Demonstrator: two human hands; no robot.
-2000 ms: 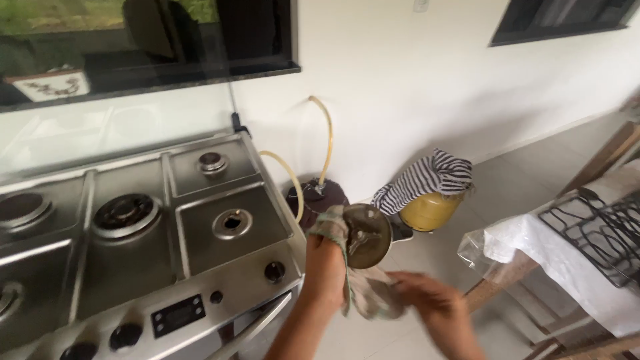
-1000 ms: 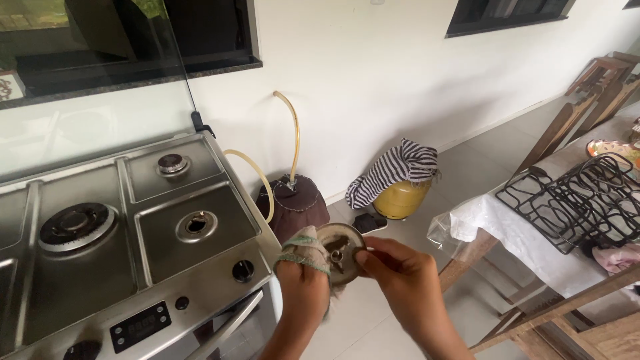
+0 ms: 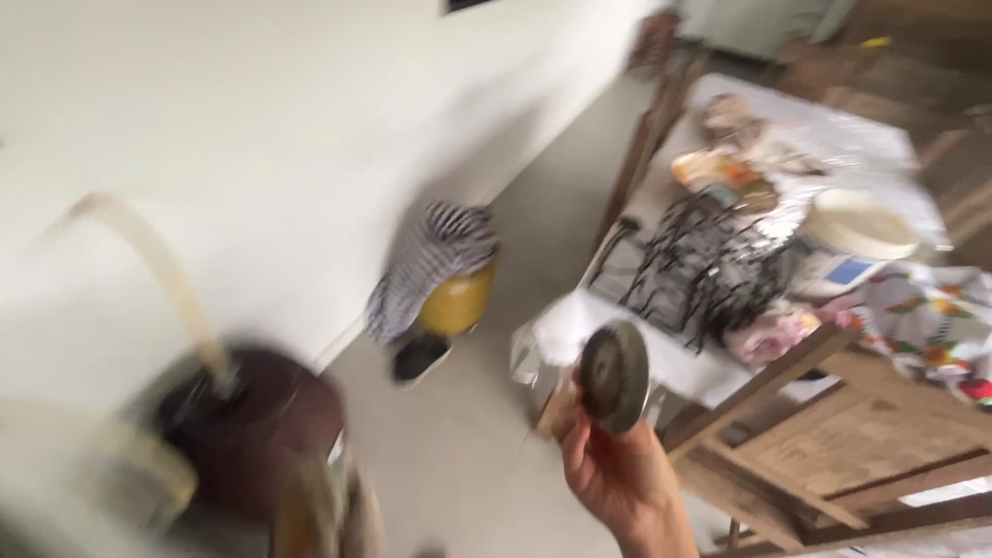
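Observation:
My right hand (image 3: 620, 480) holds a round metal burner part (image 3: 618, 377) by its lower edge, tilted on its side, in front of the table's near corner. At the bottom, left of centre, a cloth (image 3: 341, 511) shows blurred and cut off by the frame edge. My left hand (image 3: 293, 511) seems to be at this cloth, mostly hidden and smeared by motion, so its fingers cannot be made out.
A covered gas cylinder (image 3: 263, 434) with a hose (image 3: 167, 271) stands at left. By the wall are a yellow cylinder (image 3: 457, 302) under a striped cloth (image 3: 446, 256) and a dark shoe (image 3: 420, 358). Stove grates (image 3: 690, 263) and a white bucket (image 3: 852, 240) lie on the table; a wooden chair (image 3: 868, 442) stands before it.
The view has swung right, away from the stove. My right hand now holds the round part apart from the cloth; one second ago both hands were together at it.

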